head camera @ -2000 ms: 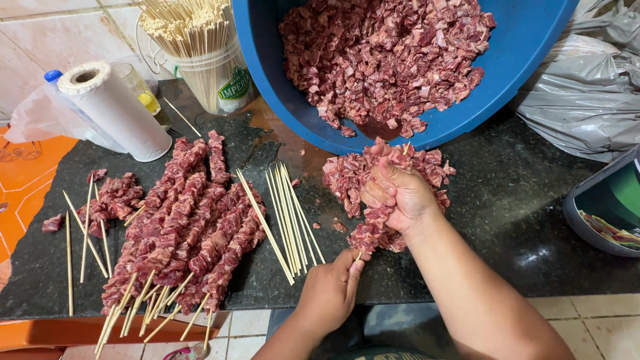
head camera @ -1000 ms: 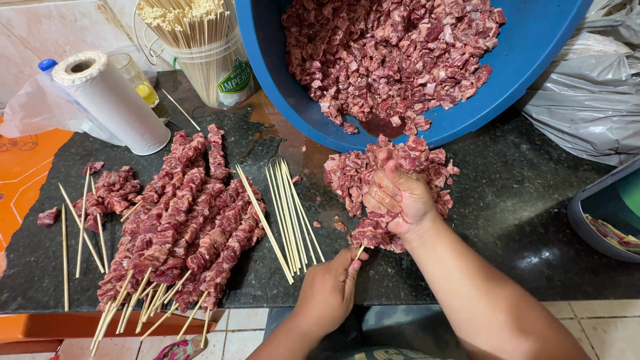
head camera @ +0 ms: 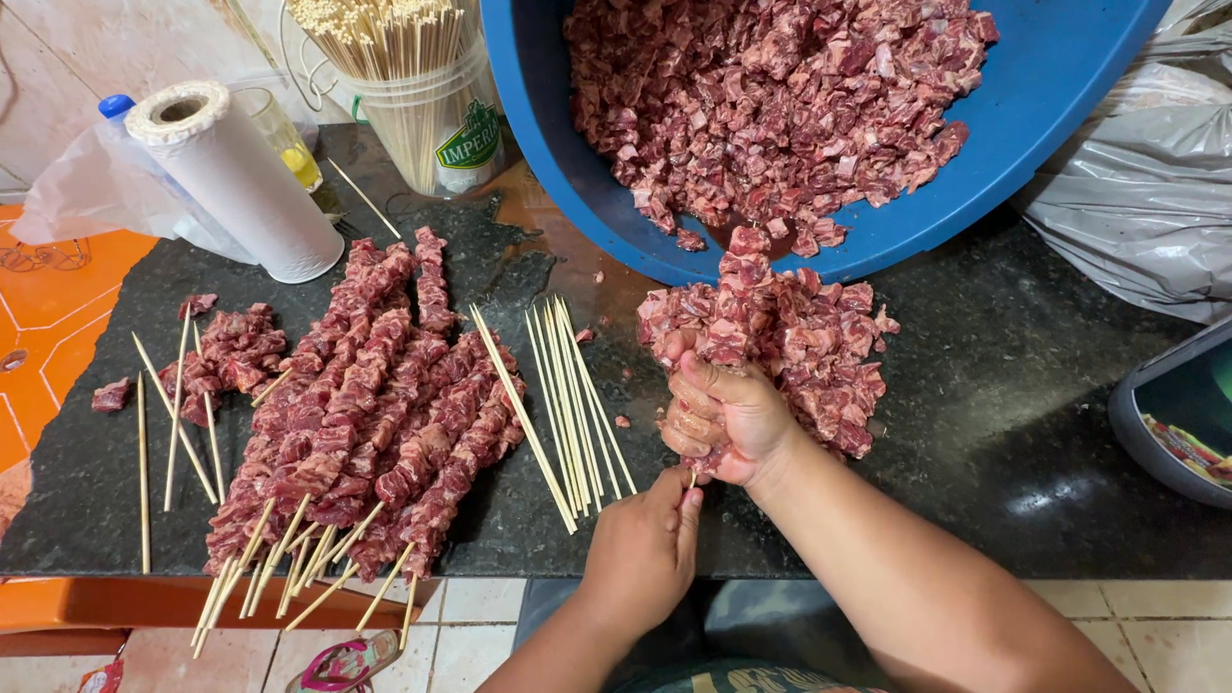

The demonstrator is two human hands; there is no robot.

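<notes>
My right hand [head camera: 722, 409] is wrapped around the lower part of a meat skewer [head camera: 743, 279], whose loaded upper end rises above the fist. My left hand [head camera: 650, 539] pinches the bare end of its wooden stick just below. Behind the fist lies a heap of raw meat cubes [head camera: 828, 356] on the dark stone counter, against a tilted blue basin [head camera: 597, 217] holding more cut meat [head camera: 770, 106]. Left of my hands are bare wooden skewers [head camera: 568, 414], then a pile of loaded meat skewers [head camera: 356, 404] with stick ends over the counter's front edge.
A paper or plastic roll [head camera: 241, 183] and a glass [head camera: 279, 135] stand at the back left, beside a plastic bucket of skewers [head camera: 423, 125]. Small meat pieces [head camera: 236, 351] and loose sticks lie far left. Grey plastic bags [head camera: 1145, 173] and a dark container [head camera: 1174, 414] are at right.
The skewer's meat-covered upper part now shows above my right fist; it was not distinct before. My right hand has closed around the meat, while my left keeps its pinch on the stick end.
</notes>
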